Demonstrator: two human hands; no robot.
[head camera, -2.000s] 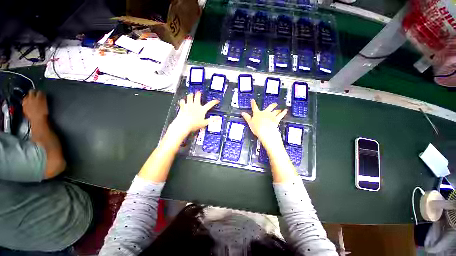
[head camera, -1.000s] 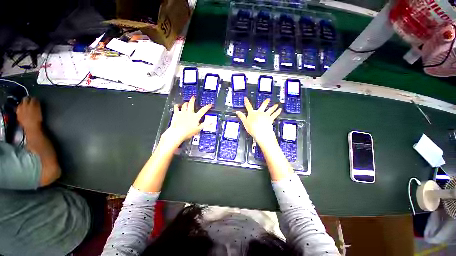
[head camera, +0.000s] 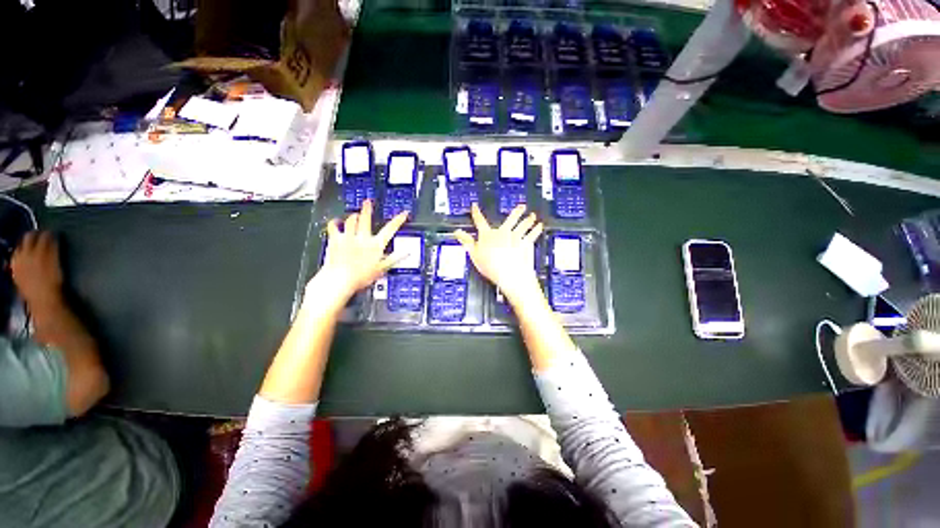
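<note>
A clear blister tray (head camera: 608, 278) lies on the green mat with two rows of dark-blue keypad phones, face up with white lit screens. My left hand (head camera: 356, 256) lies spread over the tray's left part, covering a front-row pocket. My right hand (head camera: 502, 251) lies spread over the front row right of the middle and partly hides a phone there. A front-row phone (head camera: 449, 281) shows between my hands, and another phone (head camera: 566, 272) shows to the right. The fingertips reach the lower ends of some back-row phones (head camera: 460, 180). Neither hand grips anything.
Another tray of blue phones (head camera: 572, 103) lies behind a pale ledge. A white-edged smartphone (head camera: 713, 289) lies at right, near a white card (head camera: 853, 265) and a small fan (head camera: 864, 353). A pink fan (head camera: 876, 62) is at upper right. Papers (head camera: 206, 155) and a carton (head camera: 299, 52) are at left. A person's arm (head camera: 62, 320) is at far left.
The camera view has shifted, so the tray and surroundings appear further left and more of the pink fan shows. My hands stay spread over the same part of the tray.
</note>
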